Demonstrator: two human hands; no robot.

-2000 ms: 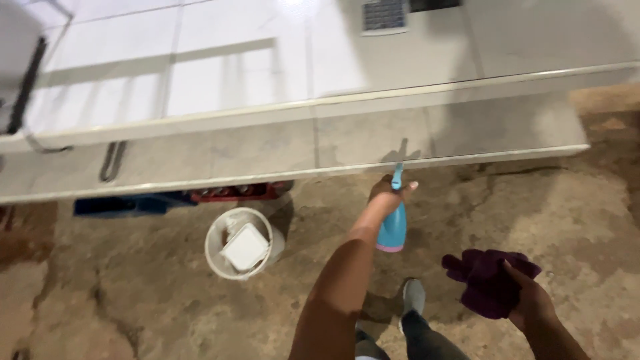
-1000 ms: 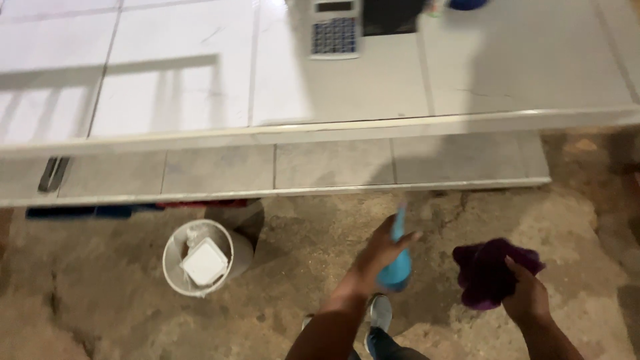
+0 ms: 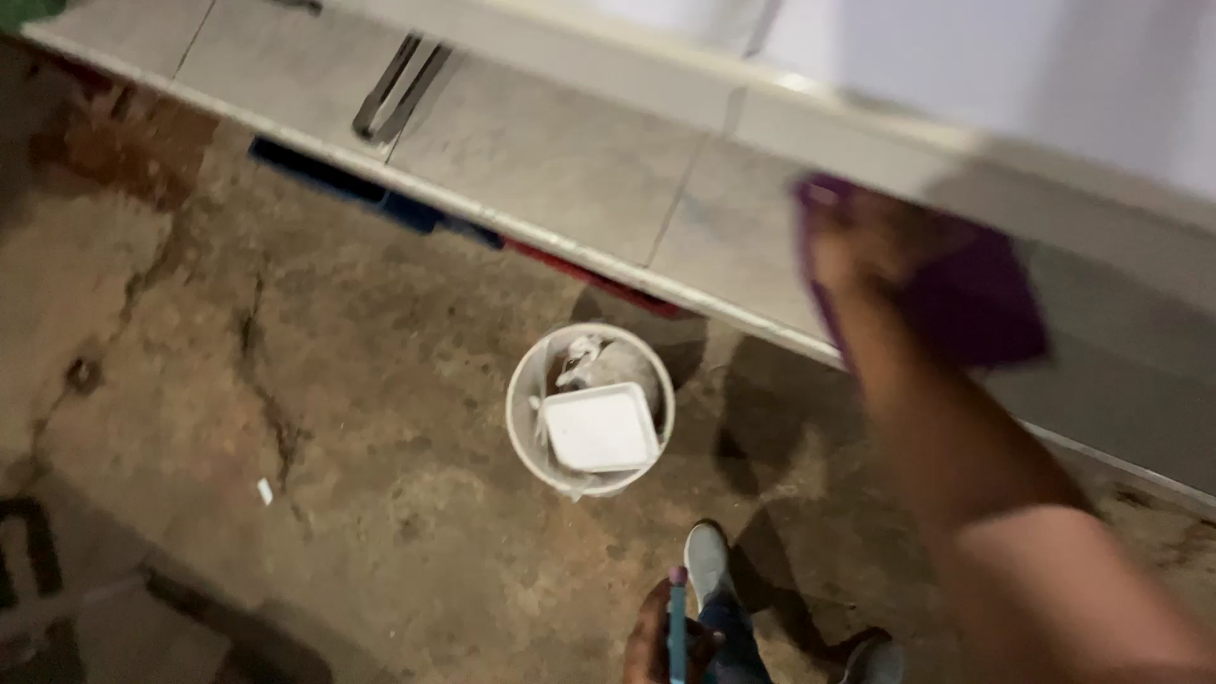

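My right hand (image 3: 855, 237) is blurred and holds a purple cloth (image 3: 978, 294) against the lower tiled ledge (image 3: 570, 152). Part of the cloth spreads to the right of the fingers and over the ledge's edge. Low in the view, my left hand (image 3: 655, 632) is wrapped around a blue spray bottle (image 3: 677, 627), seen mostly from its narrow top with a pinkish nozzle tip. The bottle's body is cut off by the frame.
A white bucket (image 3: 518, 418) on the concrete floor holds a white lidded container (image 3: 600, 427) and plastic. Metal tongs (image 3: 404, 90) lie on the ledge. Blue (image 3: 342, 180) and red (image 3: 589, 275) objects show beneath it. The upper white surface (image 3: 950, 57) runs above.
My right hand has brought the purple cloth from over the floor onto the lower ledge. My left hand with the spray bottle is now low, away from the ledge. The view has shifted left and tilted.
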